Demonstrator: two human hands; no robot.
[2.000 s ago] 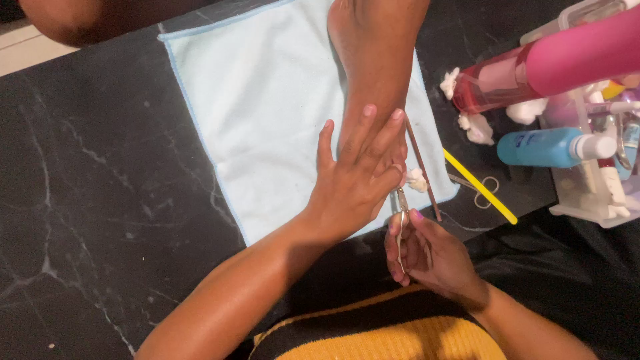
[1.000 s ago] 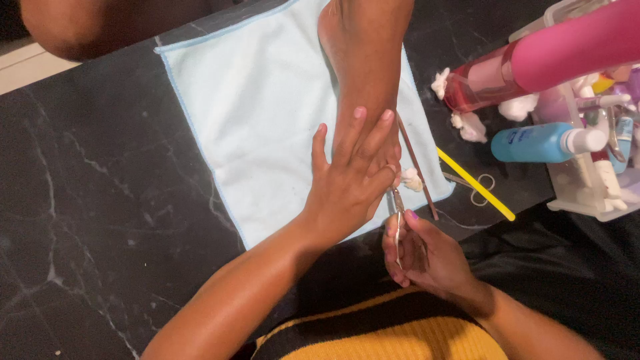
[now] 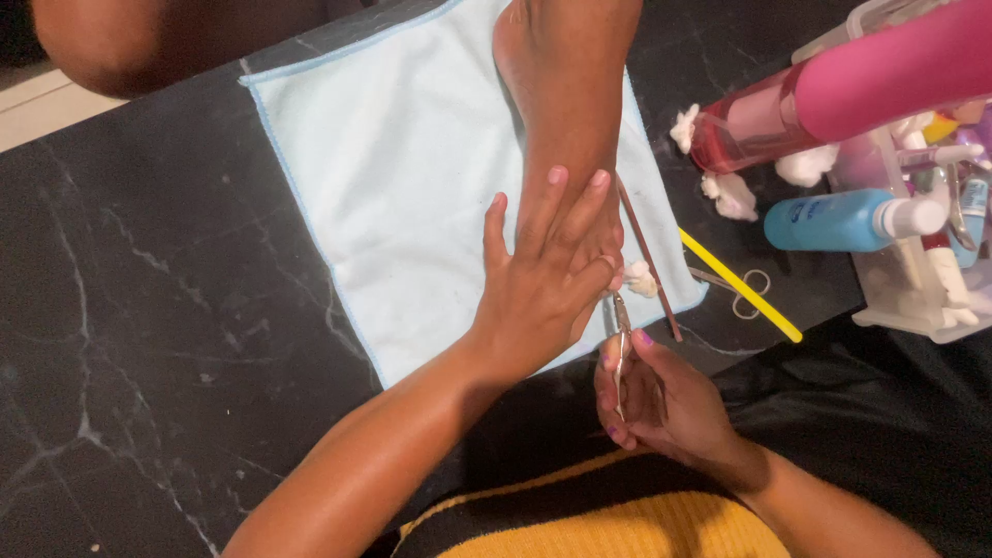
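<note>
Another person's bare foot rests on a pale blue cloth with its toes toward me. My left hand lies over the front of the foot, its fingers spread on top and its thumb side at the toes, which it partly hides. In my right hand is a metal cuticle nipper, its tip at the toes. A tuft of cotton wool and a thin brown stick lie just right of the toes. A yellow stick crosses small scissors at the cloth's right corner.
At the right stand a pink-topped pump bottle with red liquid, cotton tufts, a blue bottle with a white cap and a clear plastic container of supplies. The black marbled table extends left. The person's knee is beyond its far edge.
</note>
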